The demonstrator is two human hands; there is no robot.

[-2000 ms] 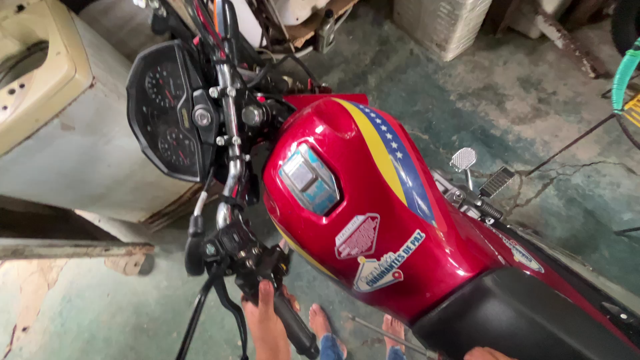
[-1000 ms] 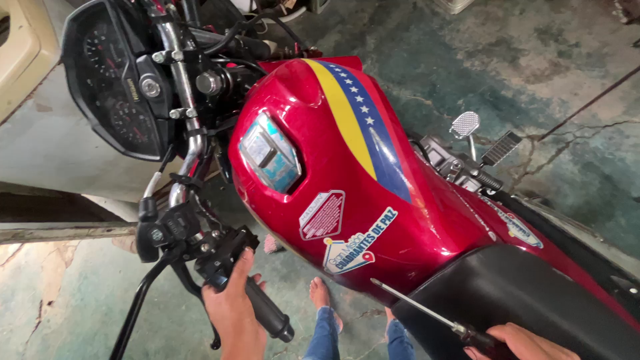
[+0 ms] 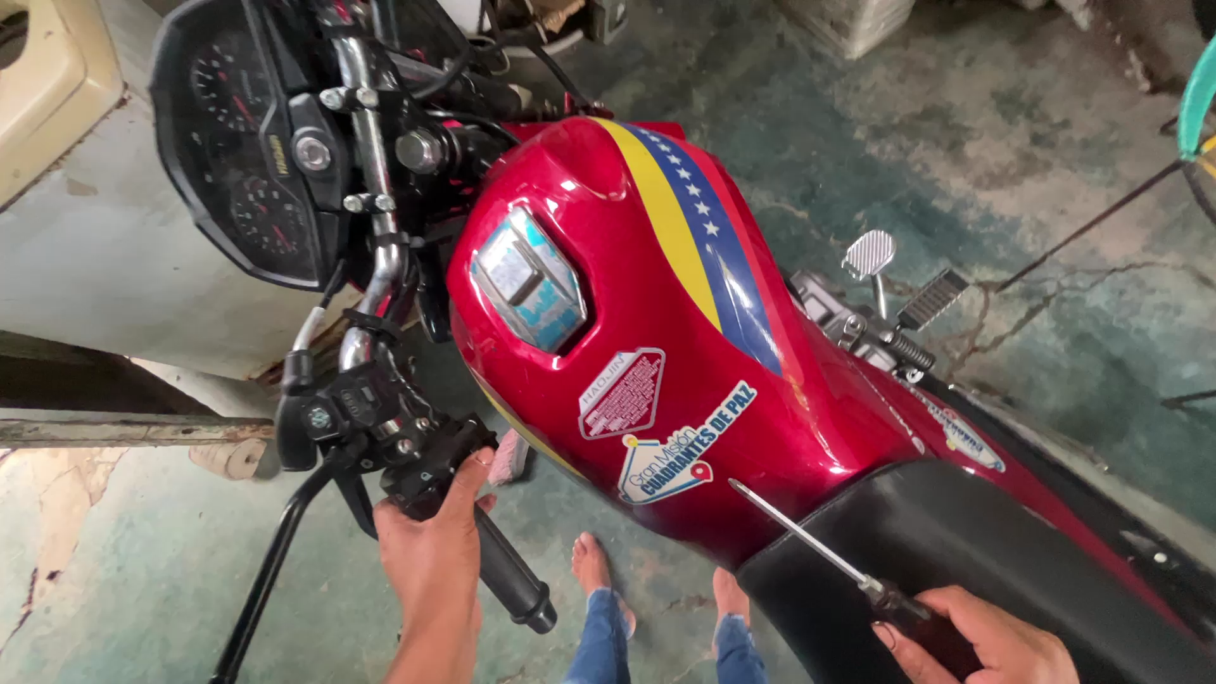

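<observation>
A motorcycle with a red fuel tank [image 3: 608,285] stands in front of me. My left hand [image 3: 442,537] is closed around the black switch housing [image 3: 427,465] on the handlebar, its thumb on top, beside the black rubber grip [image 3: 513,575]. At the lower right my right hand [image 3: 983,641] holds a screwdriver [image 3: 807,541] by its dark handle. The metal shaft points up and left over the rear of the tank, just in front of the black seat [image 3: 931,551]. The silver fuel cap [image 3: 532,280] is shut. Part of the right hand is cut off by the frame.
The instrument cluster [image 3: 247,142], chrome handlebar [image 3: 380,218] and black brake or clutch lever [image 3: 275,570] lie left. Foot pedals [image 3: 931,299] stick out beyond the tank. A wooden plank [image 3: 133,430] and a pale cabinet [image 3: 123,256] are at left. Bare feet [image 3: 591,565] stand on the floor below.
My right hand has come further into view with the screwdriver, whose shaft now lies over the tank's rear. My left hand stays at the switch housing. The view has shifted somewhat.
</observation>
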